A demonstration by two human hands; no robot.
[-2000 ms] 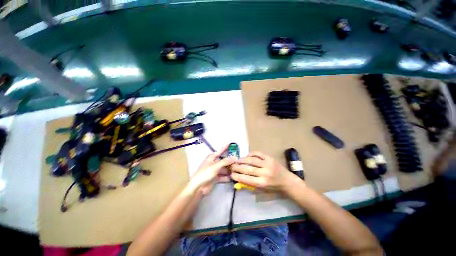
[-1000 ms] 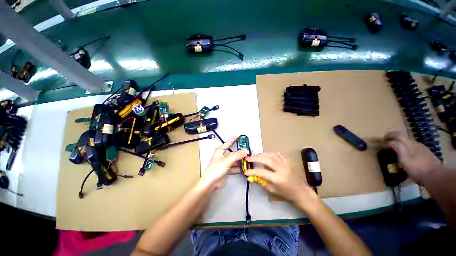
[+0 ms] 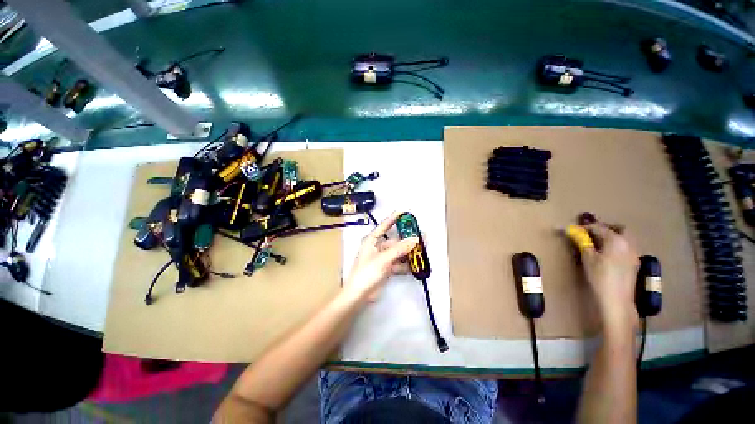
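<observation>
My left hand (image 3: 382,263) holds an open black housing (image 3: 420,262) over the white bench. A green circuit board (image 3: 407,226) shows at its far end and a yellow inner part beside my fingers. A cable lead (image 3: 433,314) hangs from its near end towards me, with a small plug. My right hand (image 3: 608,261) is over the right cardboard and holds the yellow-handled tool (image 3: 580,238). Its fingertips are at a black cover (image 3: 587,219), mostly hidden under the hand; whether they grip it cannot be told.
Unfinished units (image 3: 199,196) lie heaped on the left cardboard (image 3: 223,327). Stacked covers (image 3: 518,172), two closed units (image 3: 531,286) and a row of covers (image 3: 710,232) lie to the right. A green conveyor belt (image 3: 480,91) with units runs behind. A grey post (image 3: 108,66) stands at upper left.
My right hand has left the housing and moved right to the loose cover, with the yellow tool. Another person's hand at the right is gone, and one closed unit remains there. The view has shifted.
</observation>
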